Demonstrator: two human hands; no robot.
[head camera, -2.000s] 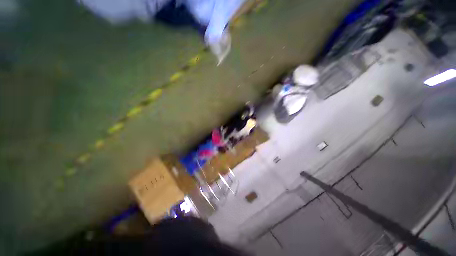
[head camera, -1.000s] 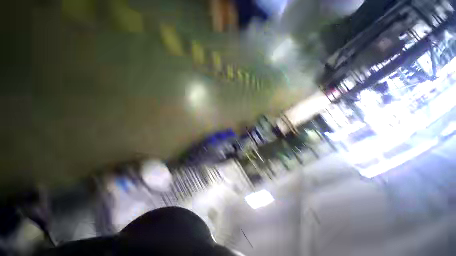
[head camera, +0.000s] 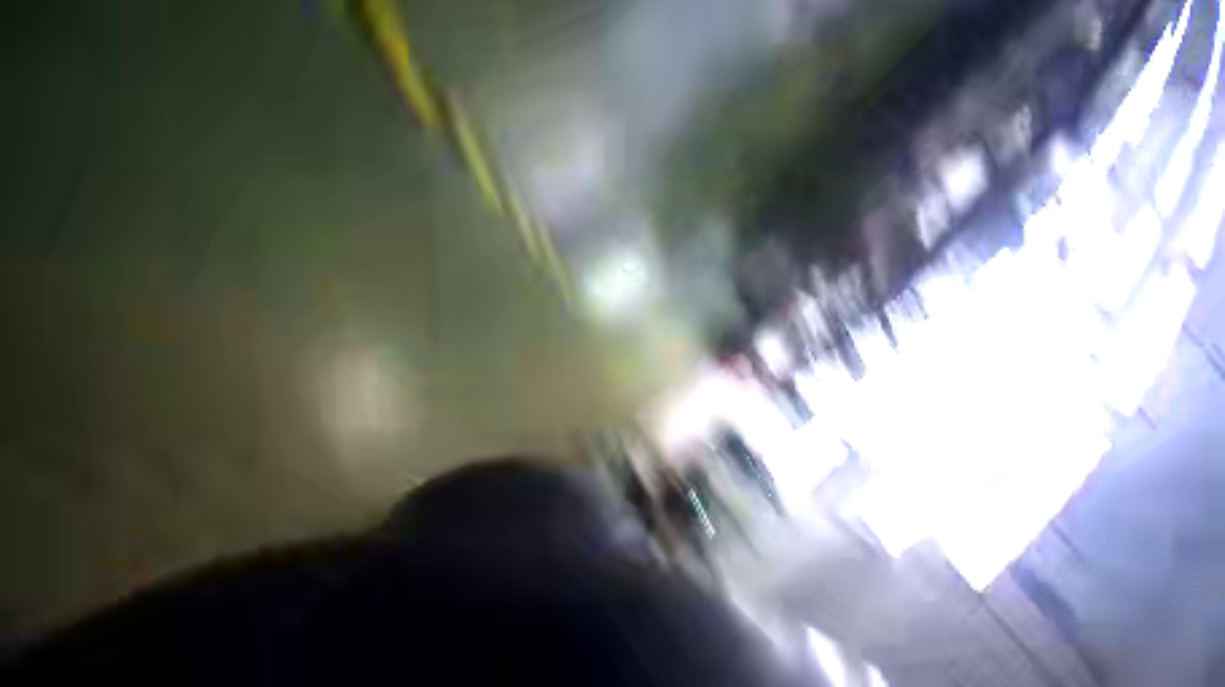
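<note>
The view is tilted sideways and strongly blurred. Neither my left hand nor my right hand shows. A large dark rounded shape (head camera: 511, 577) fills the bottom of the picture, very close to the camera; I cannot tell what it is. Nearest otherwise is the green-brown floor (head camera: 202, 269) on the left, with a yellow-black tape line (head camera: 464, 148) running across it from the top.
Very bright ceiling lights (head camera: 981, 403) glare at the right. A blurred dark band of objects (head camera: 860, 161) runs across the upper right. Small blurred items (head camera: 672, 497) stand beyond the floor near the bottom centre. A pale ceiling or wall surface shows at the lower right.
The view has swung round. The people's parts at the top and the pale round objects are out of view. The bright lights fill more of the right side, and the dark shape is larger.
</note>
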